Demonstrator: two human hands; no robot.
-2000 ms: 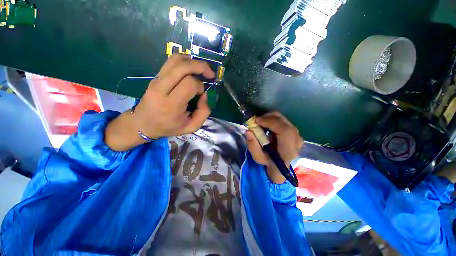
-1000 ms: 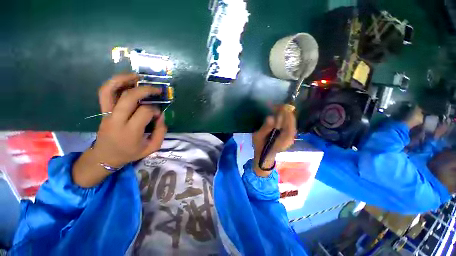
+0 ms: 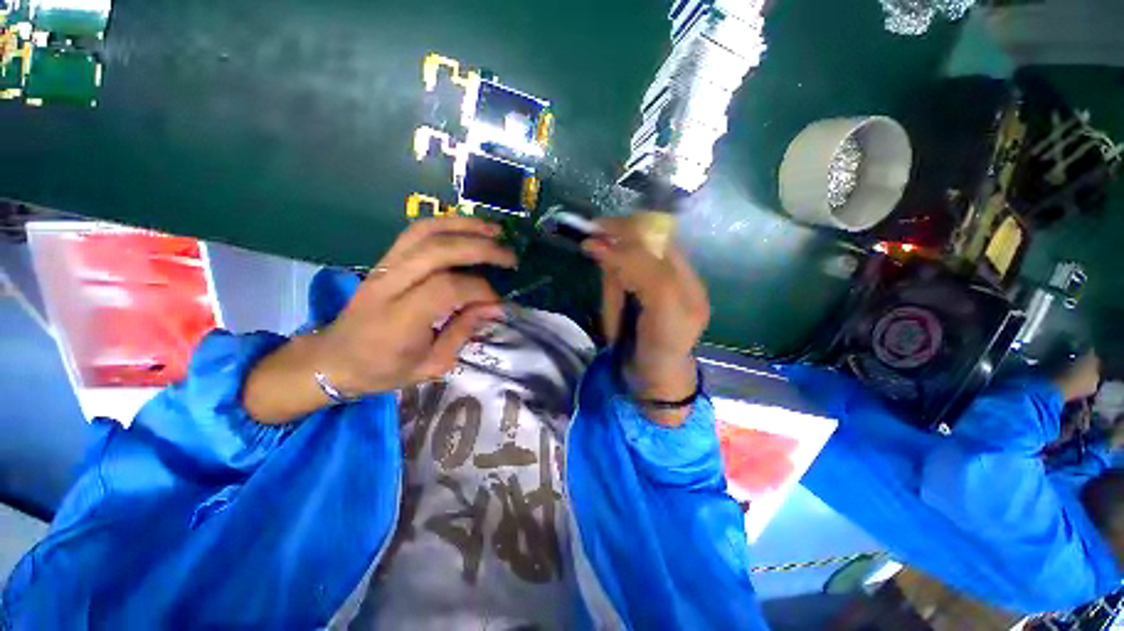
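My left hand [image 3: 413,308] is at the front edge of the mat, its thumb and fingers around a thin solder wire [image 3: 530,291]. My right hand [image 3: 659,296] holds a small dark and white piece, likely an LCD module [image 3: 568,224], at its fingertips. The cream grip of the soldering iron [image 3: 655,232] also shows in this hand; its tip is not clear. Two dark screens, an upper one [image 3: 508,111] and a lower one [image 3: 497,183], lie just beyond my hands with flex cables [image 3: 431,142] on their left. Another flex tab shows below, its board partly hidden by my fingers.
A stack of LCD modules [image 3: 696,99] stands behind my right hand. Right of it are a whitish tip-cleaning cup [image 3: 846,174], a black fan [image 3: 906,337] and a red light. Green boards [image 3: 62,56] lie far left. Another person's blue sleeve [image 3: 974,475] is at right.
My right hand has come back from the cup to beside my left hand, and a small module now shows at its fingertips. My left hand has drawn off the lower screen. The camera view has shifted.
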